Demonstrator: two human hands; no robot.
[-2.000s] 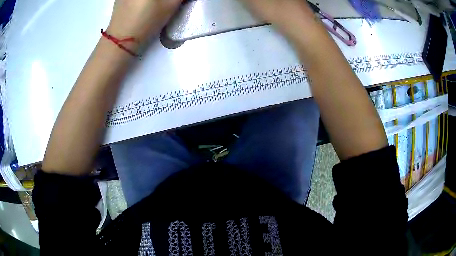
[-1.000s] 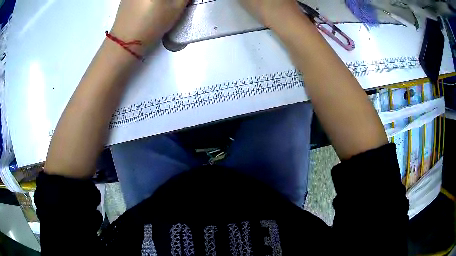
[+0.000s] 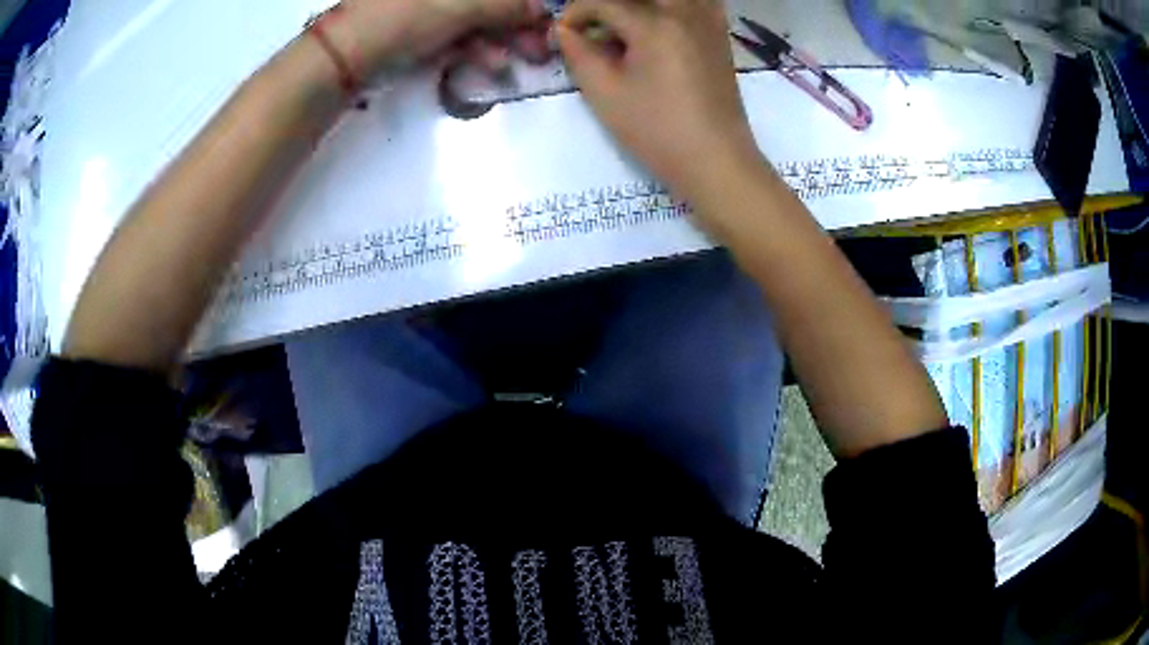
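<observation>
My left hand [image 3: 441, 32] and my right hand [image 3: 649, 63] meet at the top edge of the view, over the metal plate [image 3: 529, 86] in the table. Both are partly blurred and cut off by the edge. The fingers of my right hand are curled, with thumb and fingertip close together. Whether the fingers hold a strip cannot be made out. The pink-handled thread snips [image 3: 825, 91] lie open on the table, right of my right hand, dark blades pointing up and left.
A purple-blue thread bundle [image 3: 888, 35] lies behind the snips. A black phone [image 3: 1068, 132] lies at the table's right end. A printed scale [image 3: 378, 246] runs along the front edge of the white table [image 3: 290, 202]. A yellow rack [image 3: 1040, 365] wrapped in white strips stands at the right.
My hands have come closer together and lower into view; more of the right hand's fingers show. The left forearm has swung outward to the left. The camera view has shifted slightly.
</observation>
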